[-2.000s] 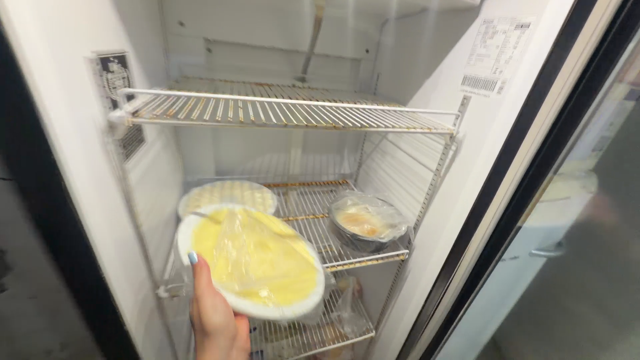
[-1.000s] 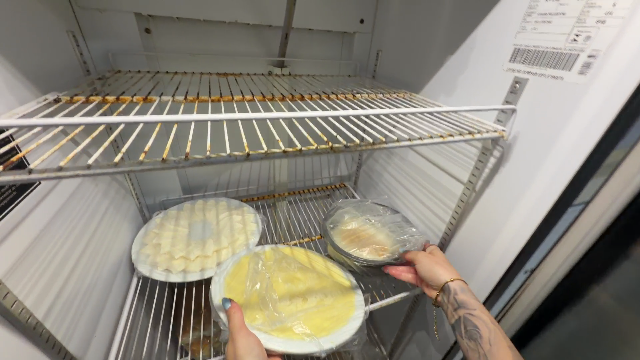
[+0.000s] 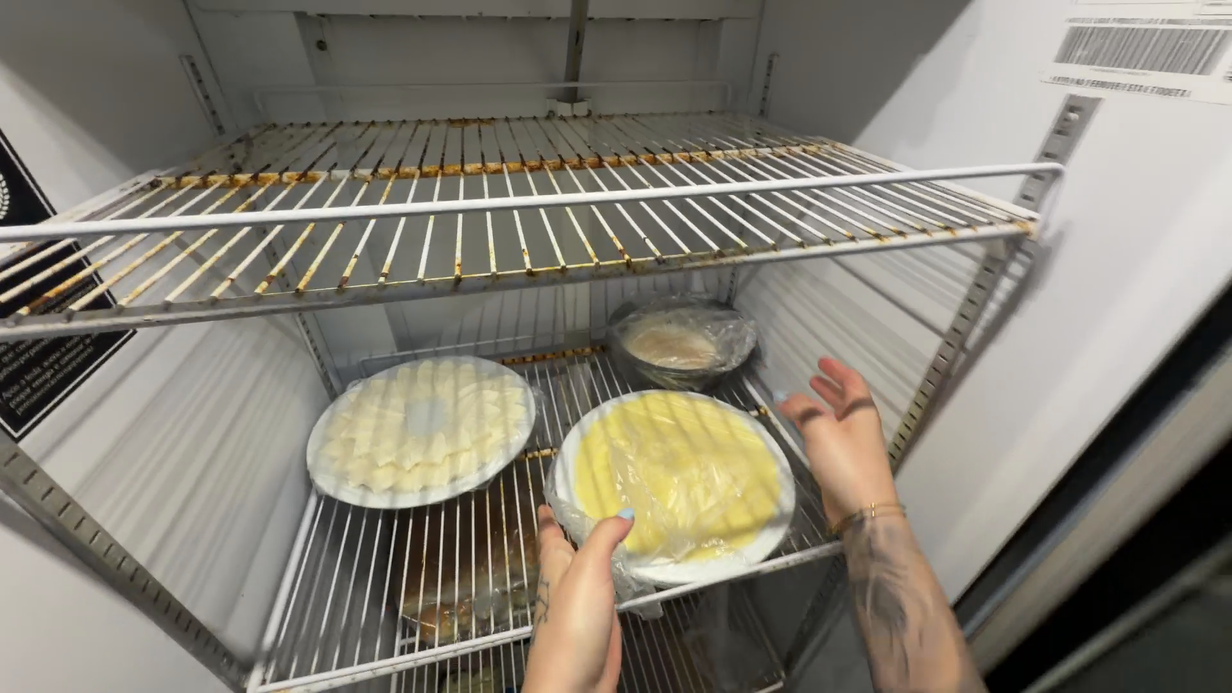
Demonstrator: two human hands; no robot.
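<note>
A white plate of yellow food [image 3: 688,472] under plastic wrap rests on the middle wire shelf, at its front right. My left hand [image 3: 582,587] is at the plate's lower left edge, thumb and fingers apart, touching or very near the wrap; whether it bears any weight cannot be told. My right hand [image 3: 839,423] is raised just right of the plate, fingers apart and slightly curled, holding nothing. Behind the yellow plate sits a dark bowl [image 3: 736,364] covered in plastic wrap, with pale contents. To the left lies a wrapped white plate of pale, overlapping slices [image 3: 423,433].
A rusty upper wire shelf [image 3: 539,207] spans the refrigerator above the plates. Slotted metal shelf rails [image 3: 972,313] line the side walls. Under the middle shelf, wrapped food [image 3: 472,577] shows through the wires. The dark door edge is at the right.
The yellow plate, held in my left hand earlier, now rests on the shelf. The bowl has moved farther back, and my right hand has come off it. The view is closer than at first.
</note>
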